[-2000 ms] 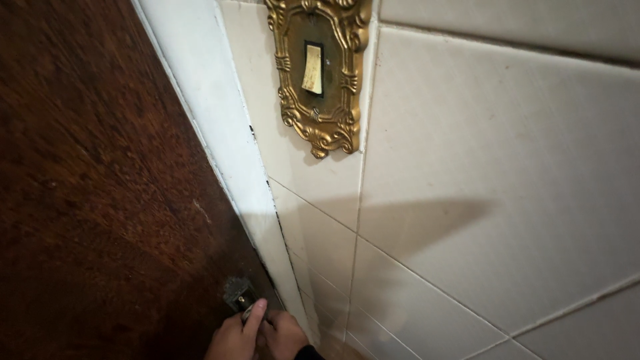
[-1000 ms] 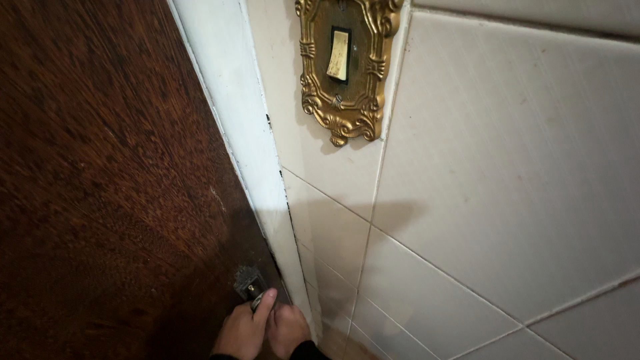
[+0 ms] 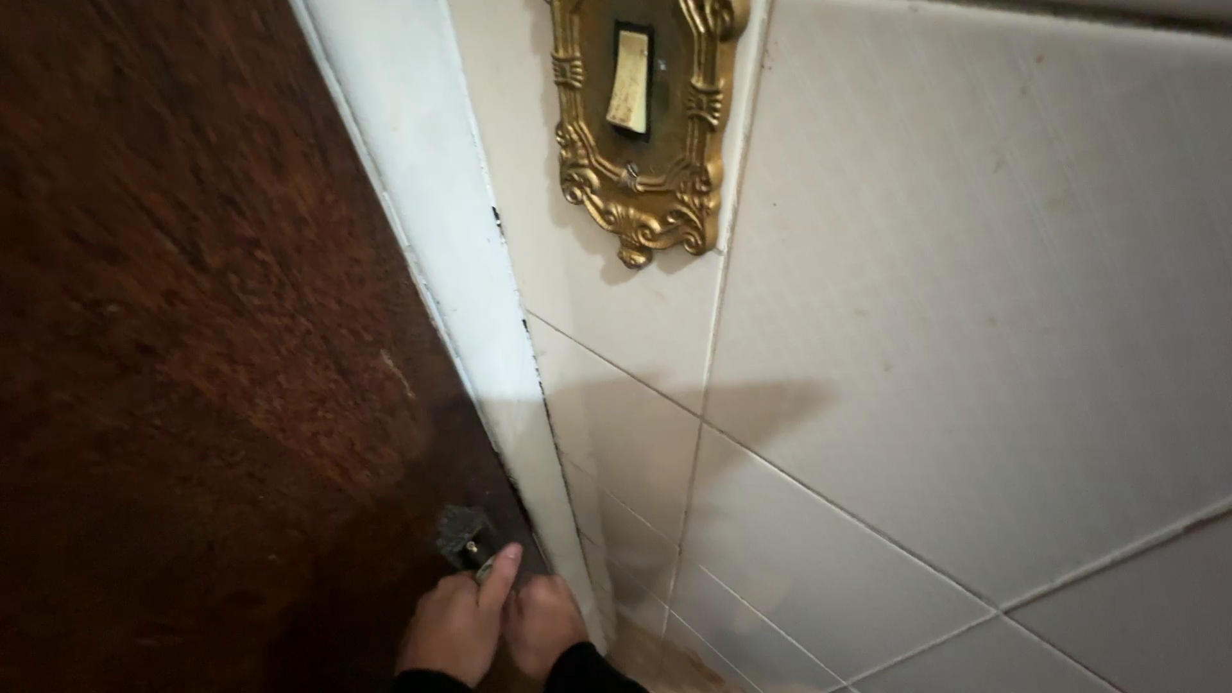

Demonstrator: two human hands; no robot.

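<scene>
A dark brown wooden door (image 3: 212,289) fills the left side, with a dark metal lock plate (image 3: 464,535) low near its edge. My left hand (image 3: 454,621) is at the door hardware just below that plate, its fingers curled and one digit extended up along a small metal part (image 3: 484,570), perhaps the handle. Close against it on the right, my right hand (image 3: 544,621) is curled, with its fingertips out of sight. What exactly either hand grips is hidden by the fingers. Both wrists are in dark sleeves.
A white door frame (image 3: 433,192) with chipped paint runs down beside the door. Pale wall tiles (image 3: 943,289) cover the right side. An ornate brass-coloured switch plate (image 3: 640,217) with a cream rocker switch (image 3: 630,82) is mounted on the wall above the hands.
</scene>
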